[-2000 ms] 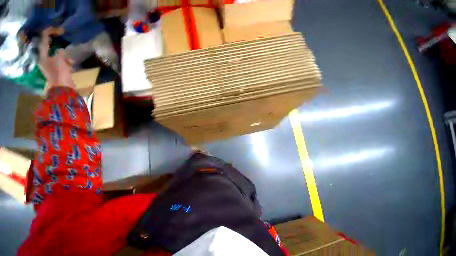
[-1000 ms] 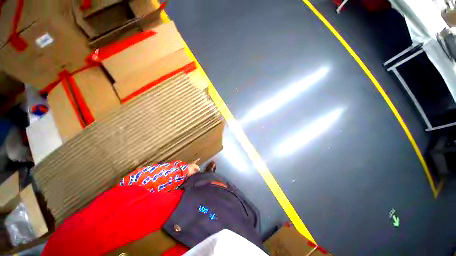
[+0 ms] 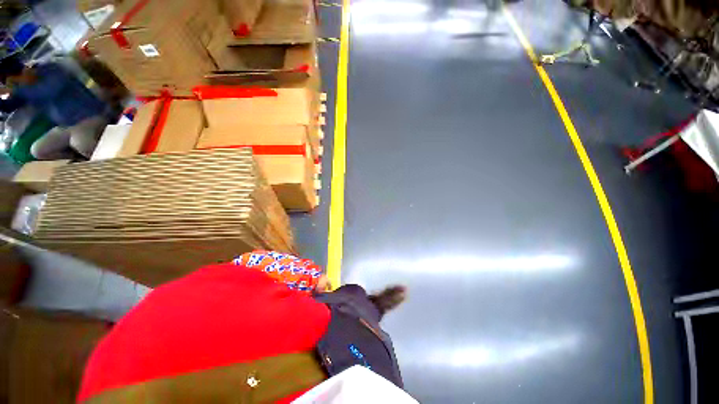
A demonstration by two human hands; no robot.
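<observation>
My left arm, in red with a printed sleeve cover (image 3: 280,267), bends across my front. Only a sliver of my left hand (image 3: 324,283) shows beside the dark apron (image 3: 356,335); its fingers are hidden, so I cannot tell if it holds anything. My right hand is out of the picture. A thick stack of flattened cartons (image 3: 150,193) stands just ahead on the left, beyond my arm.
Brown cartons with red tape (image 3: 256,106) stand on the left beside a yellow lane line (image 3: 338,158). A person in dark blue (image 3: 67,99) is low at far left. A second yellow line (image 3: 587,166) curves along the right. Metal legs and a white top stand at the right edge.
My view has turned and moved, so the carton stack and lane line now lie straighter ahead. My left hand came down from the open carton at the left to my front. A dark shoe shows ahead.
</observation>
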